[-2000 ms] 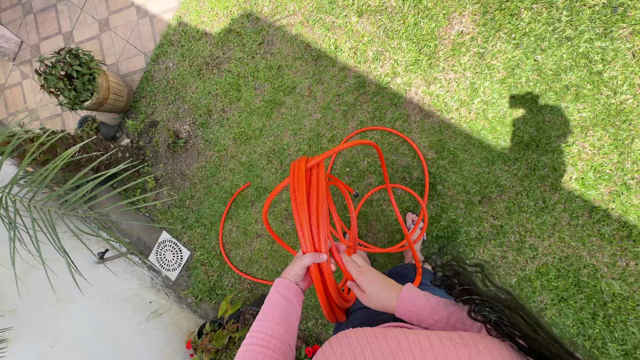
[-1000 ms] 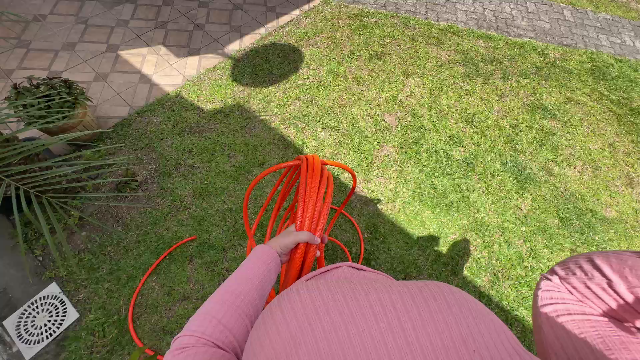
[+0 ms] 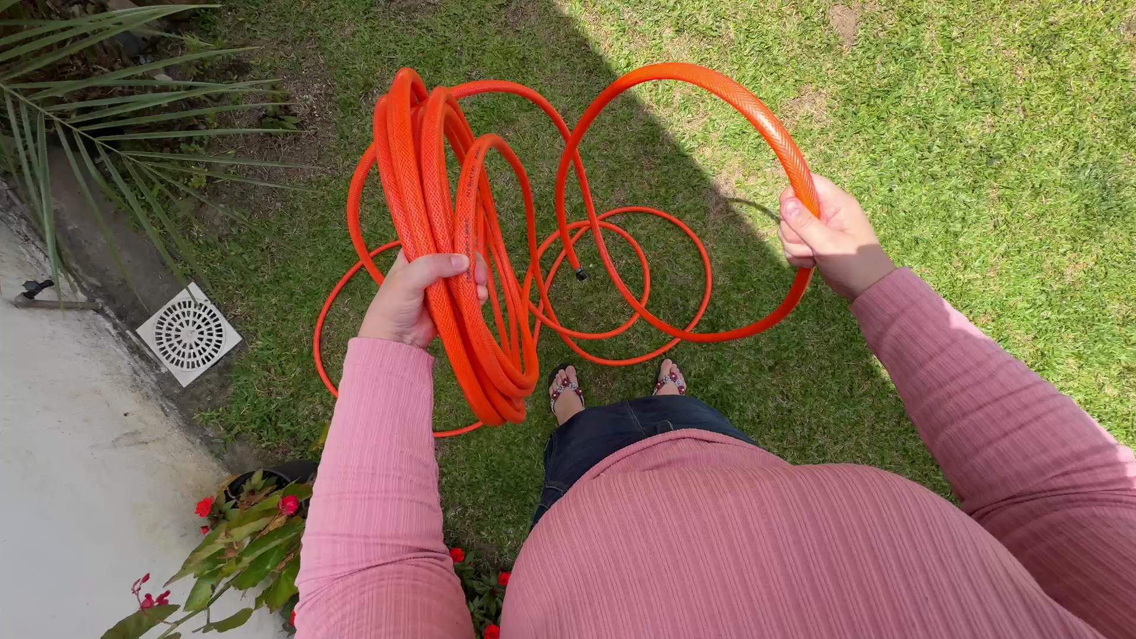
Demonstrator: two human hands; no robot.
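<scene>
An orange garden hose (image 3: pixel 413 195) hangs in several gathered coils from my left hand (image 3: pixel 413 297), whose thumb lies across the front strands. Out to the right, my right hand (image 3: pixel 834 235) grips a single wide loop of the same hose, well apart from the bundle. Between and below the hands, looser loops trail down over the grass near my feet. A dark hose end fitting (image 3: pixel 581 274) shows among those loops. The lower part of the hose passes behind the bundle and is partly hidden.
Lawn (image 3: pixel 976 160) surrounds my sandaled feet (image 3: pixel 566 390). At left are a white wall (image 3: pixel 80 426), a wall tap (image 3: pixel 44 297), a square drain cover (image 3: pixel 189 335) and palm fronds (image 3: pixel 115 133). A red-flowered plant (image 3: pixel 257 541) grows at lower left.
My right hand, out of sight a second ago, is now out to the right with a hose loop in it. My left hand still holds the coils. The view has shifted.
</scene>
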